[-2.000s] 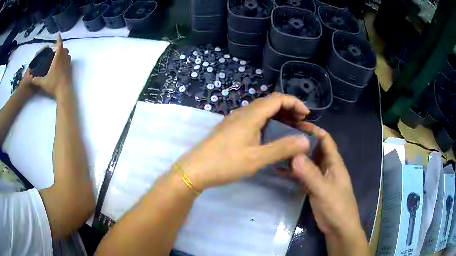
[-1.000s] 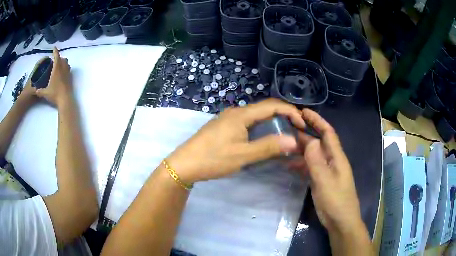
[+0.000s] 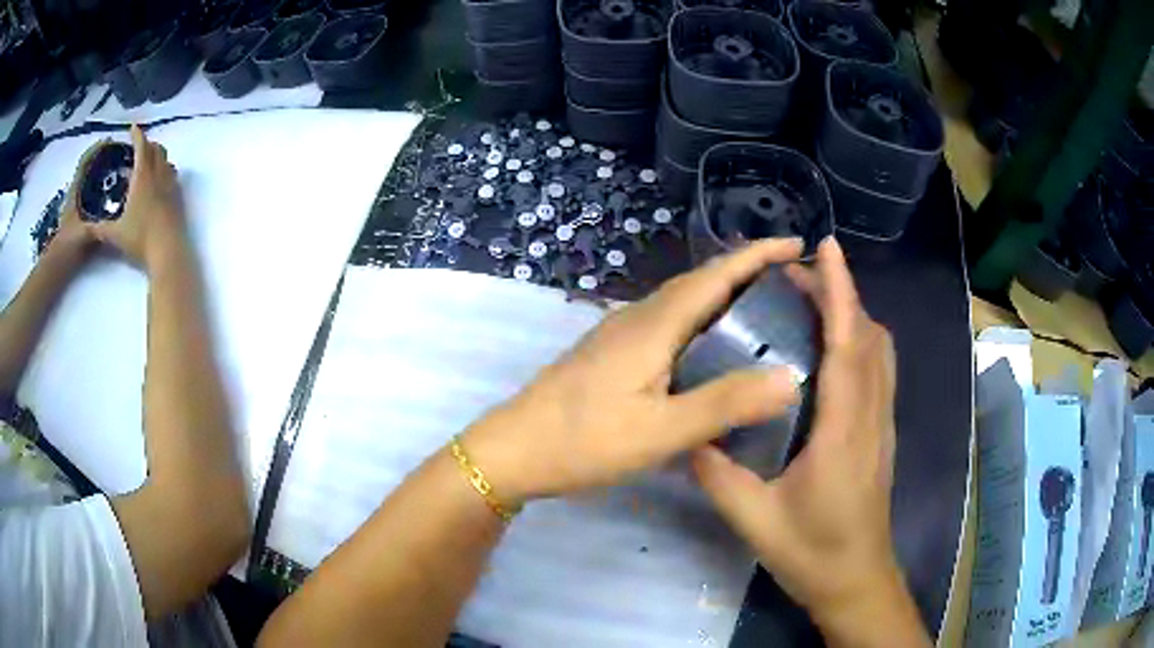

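A dark grey plastic housing [image 3: 747, 348] is held between my two hands above the right part of the white foam sheet [image 3: 418, 380]. Its smooth outer side with a small dark slot faces me; its inside is hidden. My left hand [image 3: 633, 380], with a gold bracelet at the wrist, grips it from the left, thumb across its face. My right hand [image 3: 829, 443] holds it from the right, fingertips at the upper edge and thumb below. Black insert parts with pale round caps [image 3: 544, 209] lie scattered behind the sheet.
Stacked housings [image 3: 734, 76] stand at the back, with a housing [image 3: 766, 196] just beyond my fingers. At left, another person's hands [image 3: 139, 203] hold a housing over another white sheet [image 3: 241, 241]. Retail boxes [image 3: 1050, 519] stand at the right beyond the bench edge.
The housing has been turned in my hands, so a broad smooth side with a slot now shows. My right hand's fingers have straightened upward. The other person's housing now shows its inside.
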